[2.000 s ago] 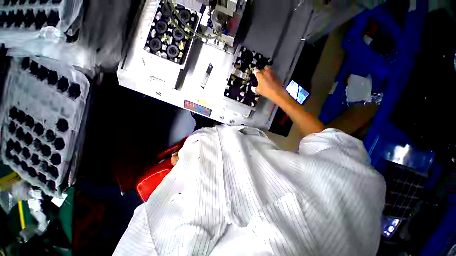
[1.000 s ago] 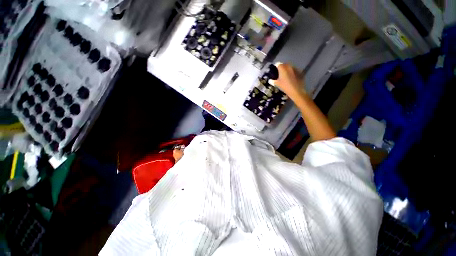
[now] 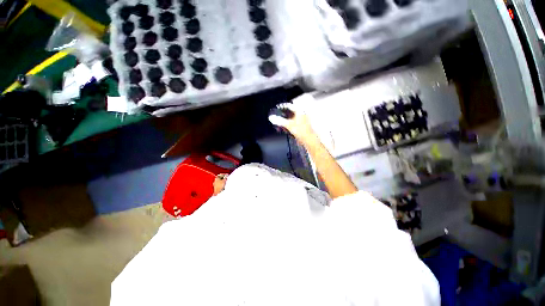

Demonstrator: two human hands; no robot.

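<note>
My right hand [image 3: 291,121], with white-tipped fingers, is closed around a small black part [image 3: 281,112] over the dark gap between the machine's corner and the tray. The whitish tray [image 3: 232,45] at top centre holds rows of black round parts. A black fixture [image 3: 397,119] with pale spots lies on the machine table. A second fixture [image 3: 407,212] is partly hidden behind my right arm and sleeve. Only a small part of my left hand [image 3: 220,183] shows beside the red stool; its fingers are hidden.
Another stack of trays [image 3: 412,27] stands at the upper right. The blurred machine head [image 3: 427,161] is between the fixtures. A red stool [image 3: 190,188] is at my left. The green surface [image 3: 89,128] holds plastic, white paper and black parts. Blue material [image 3: 460,281] shows at lower right.
The view has turned towards the trays on the left. My right hand has left the fixture and moved across to the tray side with a black part in it.
</note>
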